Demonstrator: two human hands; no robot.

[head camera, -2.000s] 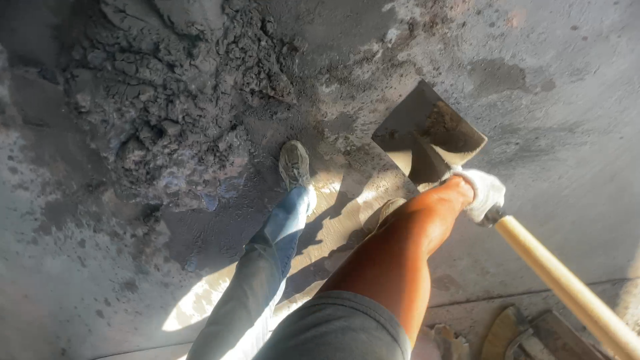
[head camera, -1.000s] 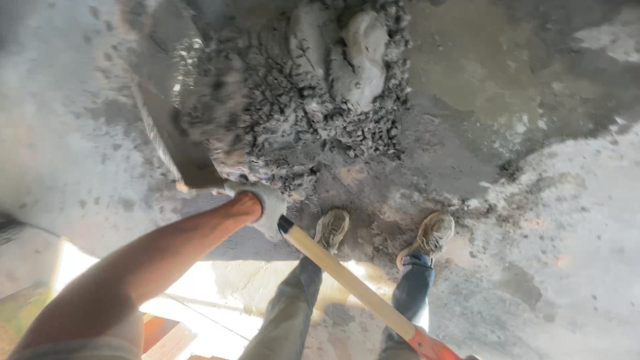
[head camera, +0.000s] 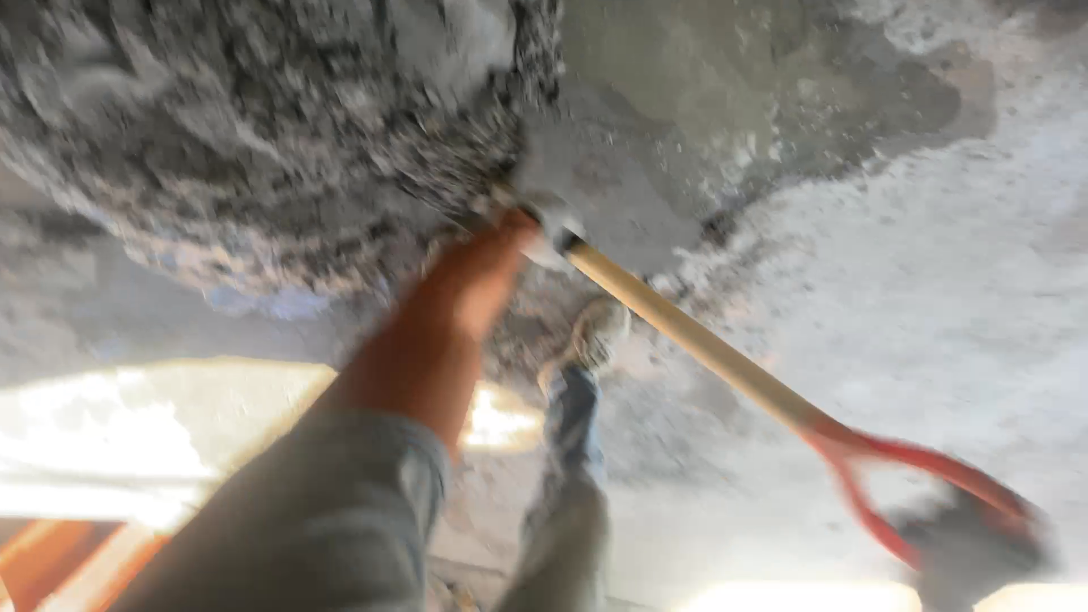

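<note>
My left hand (head camera: pixel 548 229), in a pale glove, is closed around the lower shaft of a shovel (head camera: pixel 697 340). The wooden shaft slopes down to the right and ends in a red D-shaped handle (head camera: pixel 875 450). My right hand (head camera: pixel 977 535), in a dark grey glove and blurred, grips that handle at the lower right. Most of the shovel's blade is hidden beyond my left hand, at the edge of a heap of wet grey mortar or concrete (head camera: pixel 297 144).
A greenish-grey wet patch (head camera: pixel 680 76) spreads over the concrete floor (head camera: pixel 935 280) right of the heap. One of my shoes (head camera: pixel 602 331) stands below the shaft. Bright sunlight falls at the lower left, beside blurred orange pieces (head camera: pixel 76 561).
The shovel's blade was away from the heap two seconds ago, then at the heap's left side; it is now at its lower right edge. The red handle and my right hand have come into view.
</note>
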